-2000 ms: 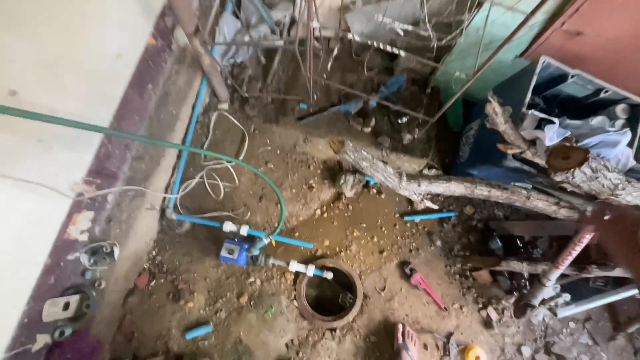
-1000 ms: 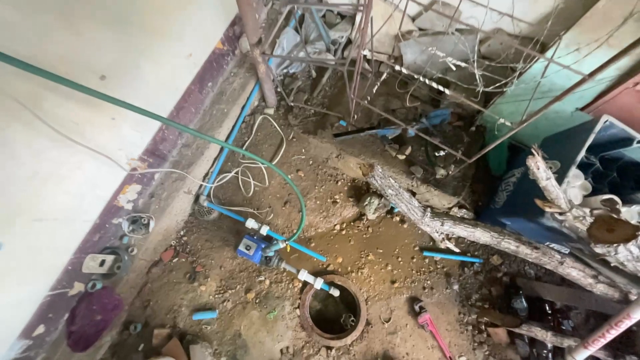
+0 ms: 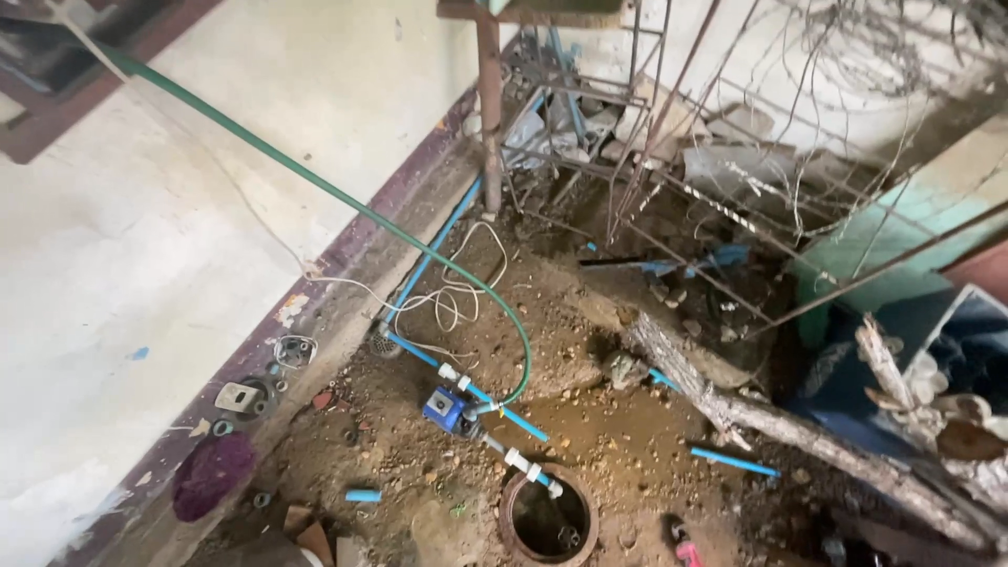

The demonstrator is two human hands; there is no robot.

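Neither of my hands shows in the head view. A blue electric water pump [image 3: 444, 409] sits on wet dirt, with a green hose [image 3: 358, 206] curving from it up to the left. A pipe with white fittings [image 3: 523, 463] runs from the pump into a round well opening [image 3: 550, 513] with a clay-coloured rim. Beside the pump lies a blue PVC pipe [image 3: 504, 409], which meets another blue pipe [image 3: 437, 240] along the wall base. A white cable [image 3: 453, 303] is coiled loosely near them. A pink-red tool [image 3: 685, 549], partly cut off, lies right of the well.
A rough log [image 3: 787, 425] lies across the right side, near a dark blue crate [image 3: 846, 346]. Rusty metal bars [image 3: 654, 126] and tangled wire stand at the back. Short blue pipe pieces [image 3: 363, 495] lie on the ground. A purple cloth [image 3: 213, 475] rests by the wall.
The view has swung up and to the left, showing more wall and bars. A hand at the right edge two seconds ago is out of view.
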